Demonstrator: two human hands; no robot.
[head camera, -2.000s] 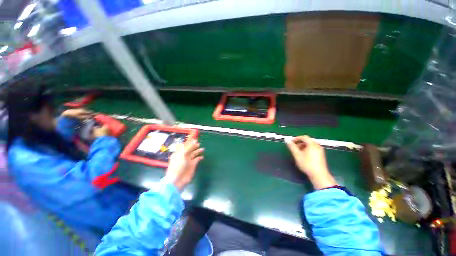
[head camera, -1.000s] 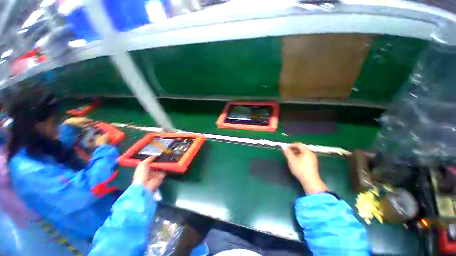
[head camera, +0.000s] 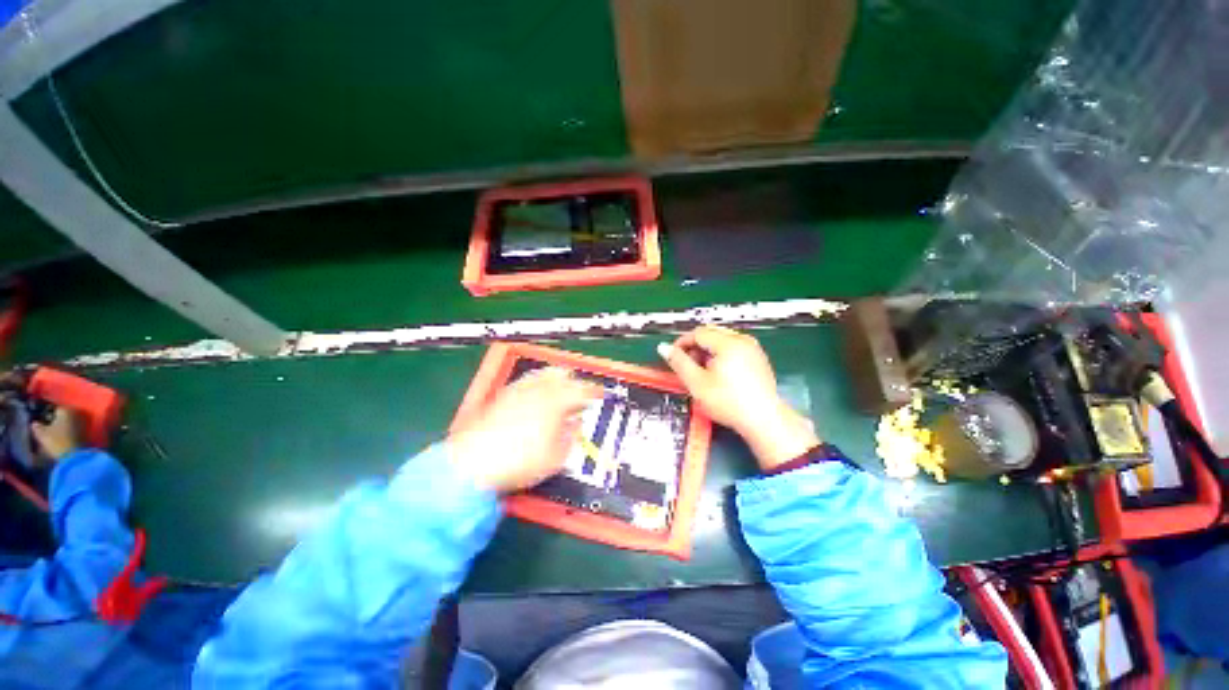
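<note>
An opened tablet (head camera: 654, 452) lies in a red foam frame (head camera: 593, 528) on the green bench, directly in front of me and slightly turned. White-silver and yellow parts show inside it. My left hand (head camera: 528, 425) is over the tablet's left part, slightly blurred; I cannot tell whether it holds anything. My right hand (head camera: 728, 384) is at the frame's upper right corner, thumb and forefinger pinched on a tiny whitish piece.
Another framed tablet (head camera: 563, 235) lies behind the white strip (head camera: 539, 328). To the right are a brown block (head camera: 876, 353), yellow pieces (head camera: 911, 434), a round tin (head camera: 991, 434) and more framed tablets (head camera: 1098, 627). Another person's hand (head camera: 57, 431) is at far left.
The tablet has moved right, from my left side to in front of me, and turned. My left hand has moved over it. The camera view has tilted down and shifted right.
</note>
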